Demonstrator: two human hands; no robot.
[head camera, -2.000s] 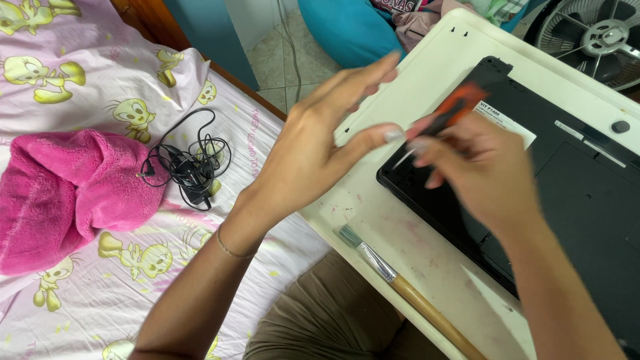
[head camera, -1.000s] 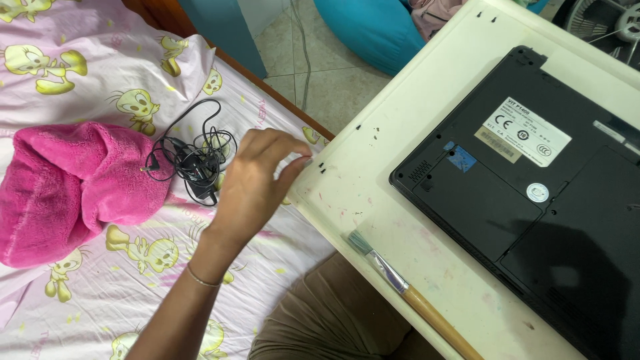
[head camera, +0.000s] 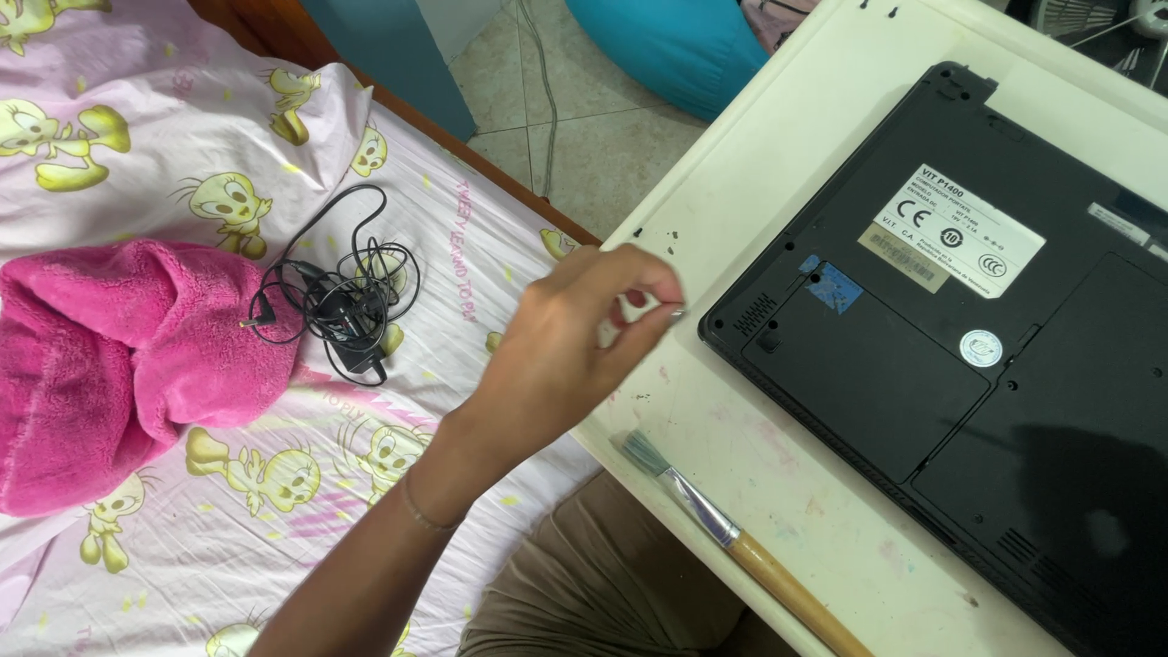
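My left hand (head camera: 575, 338) hovers over the near left edge of the cream table (head camera: 721, 411), thumb and index fingertips together. A small glint shows at the fingertips, but I cannot tell whether it is a nail or a tiny screw. To its right a black laptop (head camera: 876, 374) lies underside up, with its labels and closed covers showing. Small dark screws (head camera: 672, 242) lie on the table just beyond my fingers, and others (head camera: 892, 12) near the far corner. A flat paintbrush with a wooden handle (head camera: 785, 584) rests along the near edge. My right hand is out of view.
On the bed (head camera: 511, 511) to the left lie a pink plush cloth (head camera: 137, 356) and a tangled black charger cable (head camera: 342, 310). A teal beanbag (head camera: 675, 46) is on the tiled floor beyond the table. Part of a fan (head camera: 1104, 27) shows at the top right.
My right hand, with an orange and black tool, has gone out of view. My left hand has left the laptop's corner for the table's left edge, and its fingertips have closed together.
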